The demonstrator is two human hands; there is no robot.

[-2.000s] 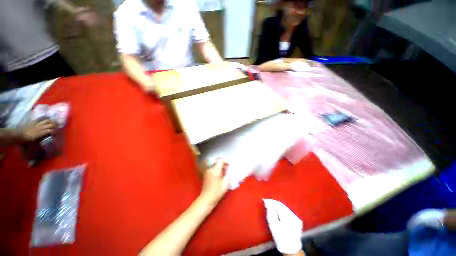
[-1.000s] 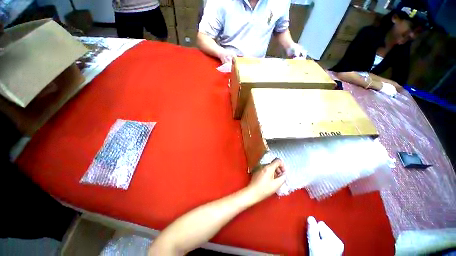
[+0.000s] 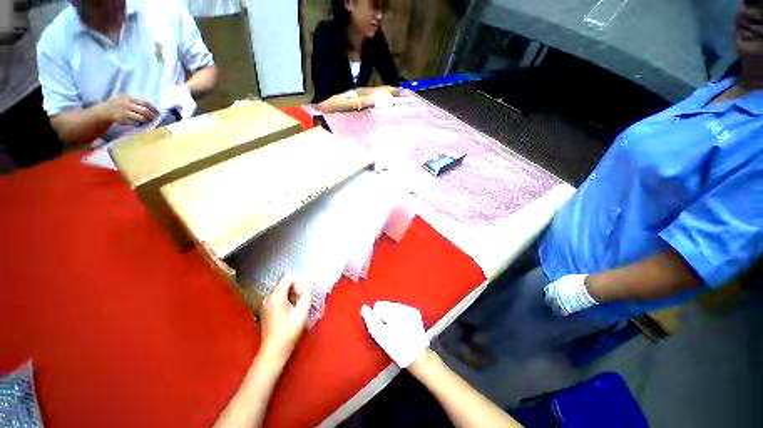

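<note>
My left hand (image 3: 286, 308), bare, has its fingers curled at the near left edge of the whitish bubble bags (image 3: 314, 238), touching them. Whether it grips one is unclear. The bags spill from the open end of the supply carton (image 3: 268, 188), which lies on its side on the red table cover (image 3: 92, 276). My right hand (image 3: 397, 330), in a white glove, is to the right of the bags, low over the red cover near the table edge. Its fingers are closed and I see nothing in them.
A second carton (image 3: 205, 138) stands behind the first. A small dark piece (image 3: 443, 163) lies on the pink bubble wrap (image 3: 494, 180). A bagged part (image 3: 18, 399) is cut off at lower left. One person in blue stands close at right; two others are across the table.
The view has swung right, bringing the person in blue in and pushing the bagged part to the left edge. My left hand stays at the bags. My gloved right hand shows more fully, closer to them.
</note>
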